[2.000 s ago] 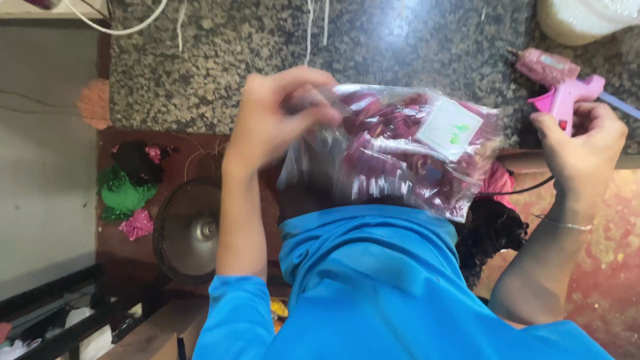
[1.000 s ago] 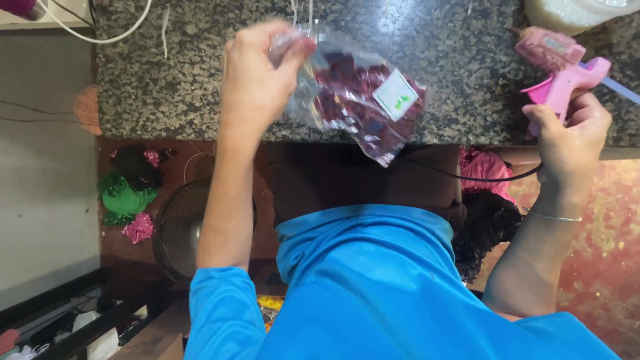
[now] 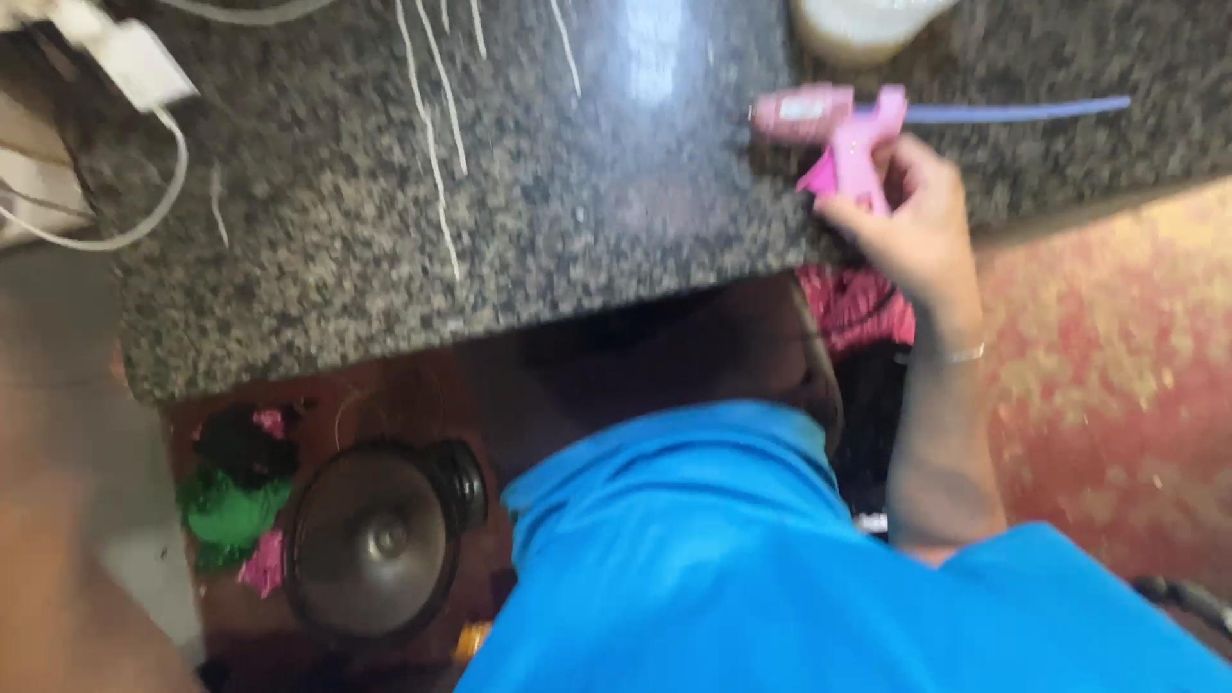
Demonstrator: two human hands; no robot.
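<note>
My right hand [image 3: 914, 217] is closed around the handle of a pink hot glue gun [image 3: 857, 144], above the dark granite counter [image 3: 616, 212] near its front edge. The nozzle points left, and a bluish glue stick [image 3: 1020, 111] sticks out of the back to the right. A pink trigger shows on the handle's lower left. At the left edge a blurred part of my left arm [image 3: 48, 539] is close to the camera; its hand cannot be made out. The clear bag with dark red contents is not visible now.
Pale strings [image 3: 438, 183] lie on the counter. A white plug adapter [image 3: 144, 63] with a cable is at top left, a tub of whitish material [image 3: 861, 24] at the top. Below stand a round dark speaker-like object [image 3: 375, 539], green material [image 3: 231, 510] and pink fabric [image 3: 857, 308].
The left hand and the clear bag it held over the counter have left the view; blurred skin now shows at the left edge. The right hand still holds the glue gun. The view has shifted and tilted.
</note>
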